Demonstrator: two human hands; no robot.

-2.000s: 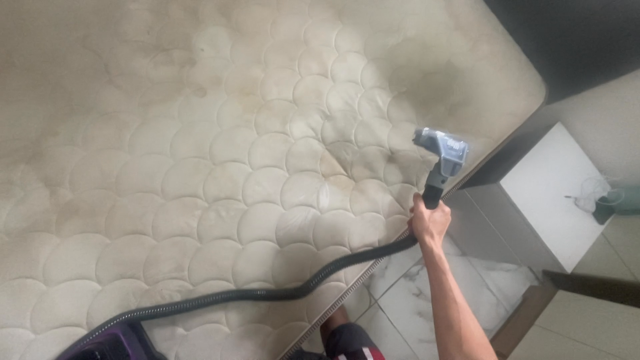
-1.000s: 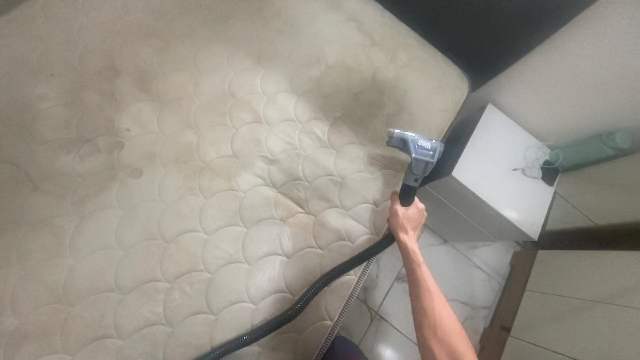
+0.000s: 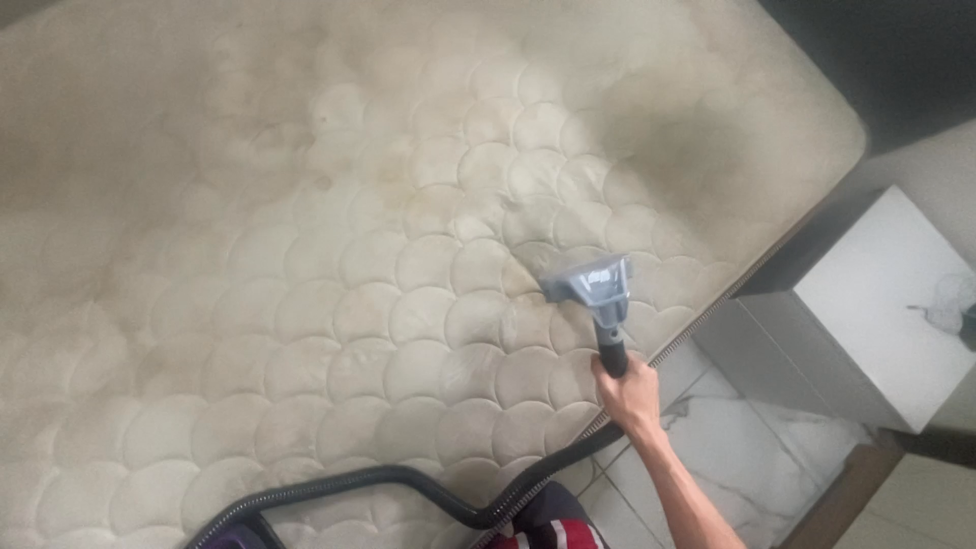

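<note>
My right hand grips the dark handle of an upholstery extractor nozzle with a clear plastic head. The nozzle is over the quilted mattress, near its right edge; whether it presses on the fabric cannot be told. From the handle a black corrugated hose curves down and left across the mattress to a purple and black machine, partly cut off at the bottom edge. Brownish stains spread over the upper left, and a darker patch lies at the upper right. My left hand is not in view.
A white nightstand stands close to the mattress's right side, with a clear object and a cable on top. Below is a marble-look tile floor with a brown wooden strip. A dark surface adjoins the mattress at the upper right.
The nozzle in my right hand has moved from near the mattress's right edge further onto the quilted surface. The hose now bends more sharply near the bottom. The view has shifted.
</note>
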